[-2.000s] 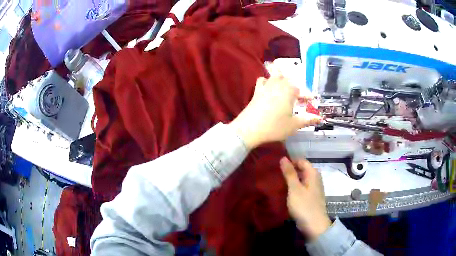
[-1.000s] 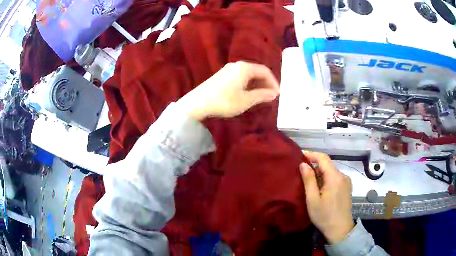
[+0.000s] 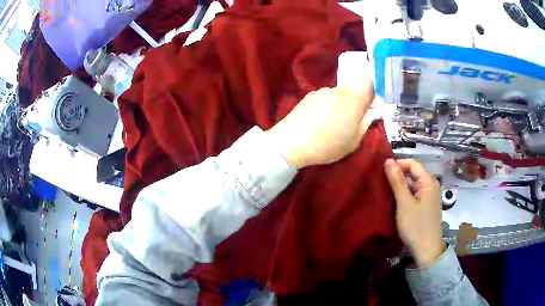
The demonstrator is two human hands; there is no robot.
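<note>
A dark red garment piece covers the middle of the table and hangs over its front edge. The white sewing machine with "JACK" lettering stands at the right. My left hand lies over the garment, its fingertips pinching the fabric edge just left of the needle area. My right hand is lower right, thumb and finger closed on the garment's right edge below the needle area. A narrow red strip runs in from the right.
A grey-white fan-like box, a clear bottle and a purple bag are at the left. A dark phone-like object lies by the garment. A measuring tape runs along the front edge. More red fabric hangs lower left.
My left hand has moved right to the needle area and pinches the garment edge. My right hand has moved up and right, and the garment edge now reaches the needle area.
</note>
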